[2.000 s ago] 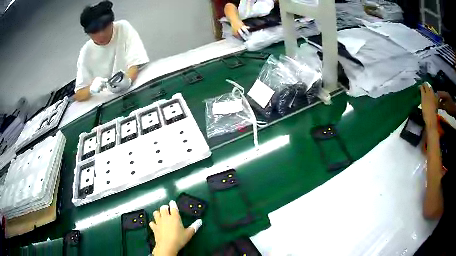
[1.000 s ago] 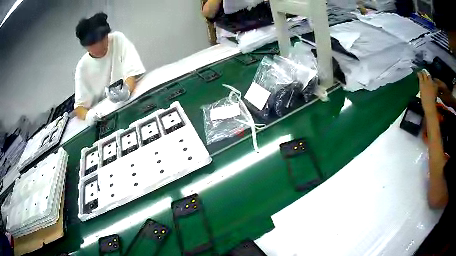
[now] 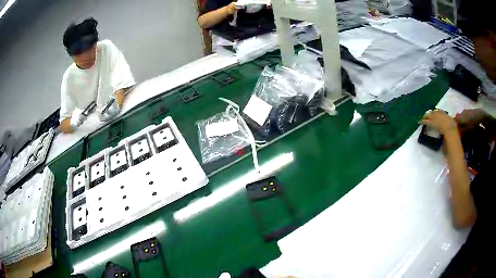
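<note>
Black phone case frames with yellow dots lie on the green belt: one in the middle (image 3: 264,188), one further right (image 3: 376,118), and others at the bottom left (image 3: 146,249), cut off by the edge. A black part (image 3: 250,273) shows at the bottom edge. Beside it is a white fingertip (image 3: 224,275), apparently my left hand, almost wholly cut off. A sliver of skin (image 3: 288,276) right of the part may be my right hand. Whether either holds the part cannot be told.
A white blister tray (image 3: 142,187) holds dark parts; stacked trays (image 3: 24,217) stand left. Clear bags (image 3: 291,100), a white strap (image 3: 250,138) and a pale post (image 3: 330,54) stand beyond. White sheeting (image 3: 375,217) covers the right edge. People work across the belt and at right.
My left hand, open over the belt two seconds ago, has left the belt area. The near frames have moved left and down; another has appeared at right. The worker at right has lowered a hand.
</note>
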